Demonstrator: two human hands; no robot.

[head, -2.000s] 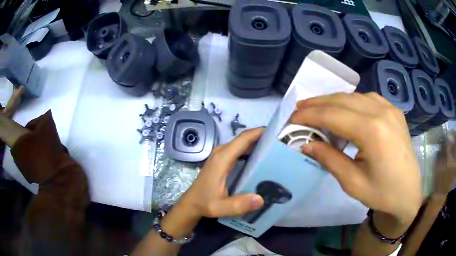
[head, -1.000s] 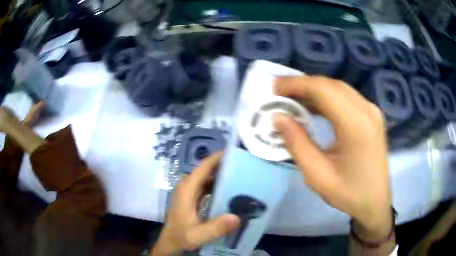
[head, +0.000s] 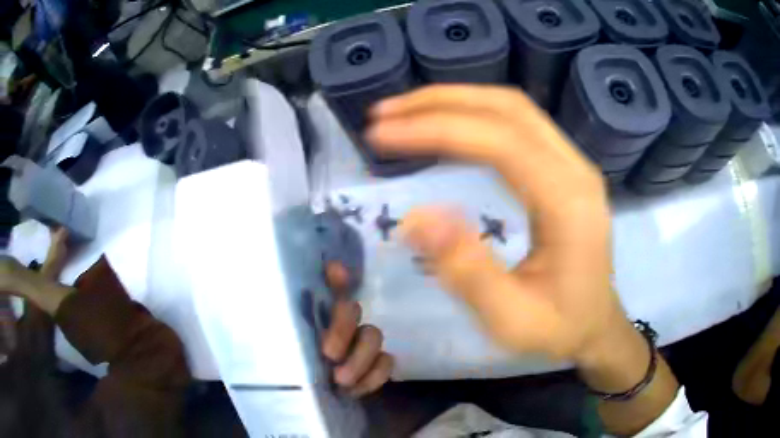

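Observation:
The long retail box [head: 244, 291] stands tilted at centre left, its plain white side towards me and its top flap [head: 275, 141] up. My left hand [head: 352, 346] is shut on its right side; only the fingers show, the rest is hidden behind the box. My right hand [head: 534, 239] is raised over the bench, blurred, with thumb and fingers wide apart and nothing between them. The white fan is not visible; whether it is inside the box cannot be seen.
Stacked grey housings [head: 620, 90] fill the back and right. Loose grey housings [head: 167, 124] lie at back left. Small dark fan blades [head: 493, 227] lie on the white foam sheet [head: 684, 257]. Another person's brown sleeve [head: 124, 334] and a second box [head: 51, 201] are at left.
My right hand has let go of the white fan, which has gone from view. My left hand has moved the box left and turned it from its pictured side to a white side.

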